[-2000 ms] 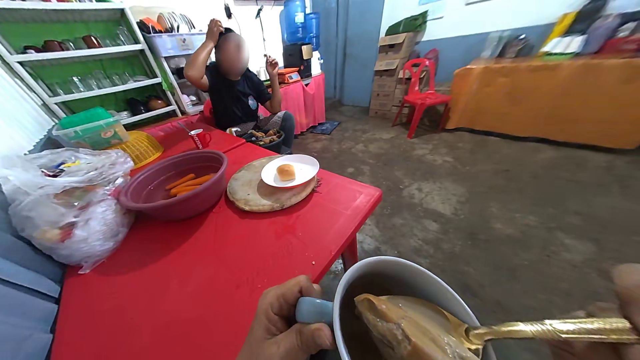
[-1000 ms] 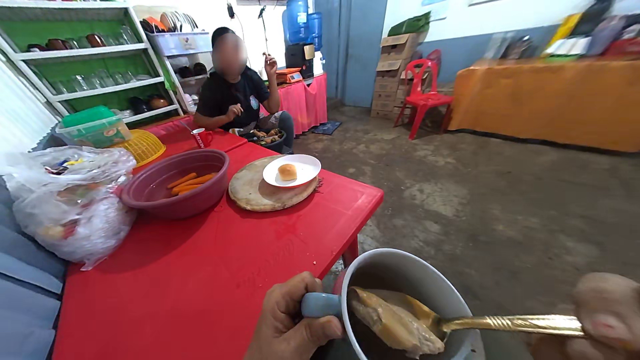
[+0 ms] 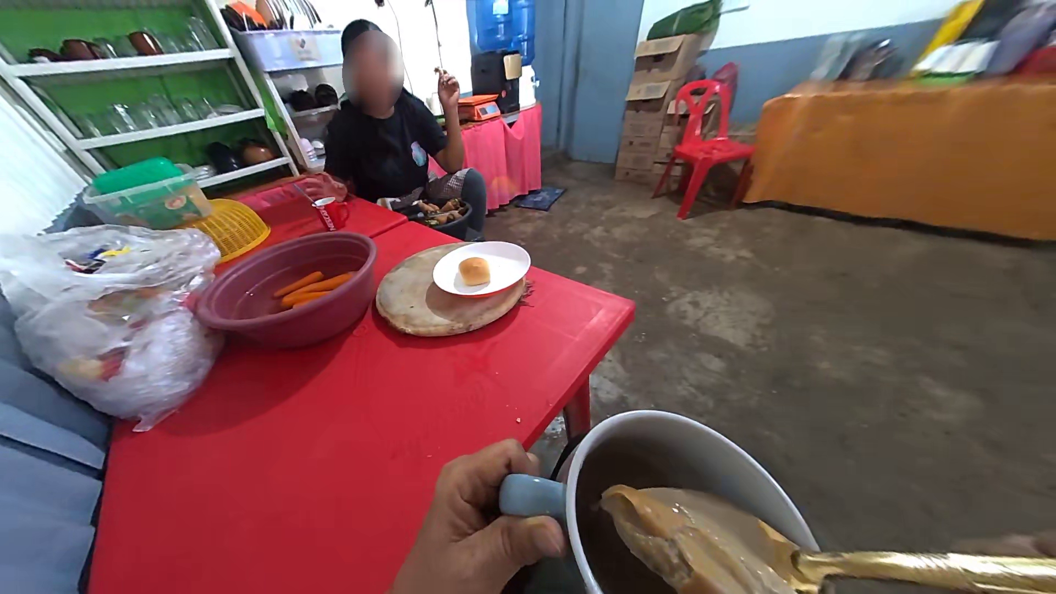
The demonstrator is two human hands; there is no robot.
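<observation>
My left hand (image 3: 487,528) grips the blue handle of a ceramic mug (image 3: 701,445) at the lower centre. Brown liquid fills part of the mug, and a soaked piece of bread (image 3: 668,536) rests on a gold-coloured spoon (image 3: 932,569) inside it. Only a blurred bit of my right hand (image 3: 1002,544) shows at the right edge, by the spoon's handle; its grip is hidden. Beyond the mug, a bread roll (image 3: 474,271) sits on a white plate (image 3: 513,262), which stands on a round wooden board (image 3: 412,305).
On the red table (image 3: 330,462) stand a maroon basin (image 3: 289,326) with carrots (image 3: 318,289), plastic bags (image 3: 124,330), a yellow basket (image 3: 235,227) and a red cup (image 3: 332,213). A person (image 3: 388,140) sits across, beside a container of food. A red chair (image 3: 705,153) stands farther back.
The seated person's one arm, raised to the head two seconds ago, has come down. My right hand has moved toward the right edge, mostly out of view.
</observation>
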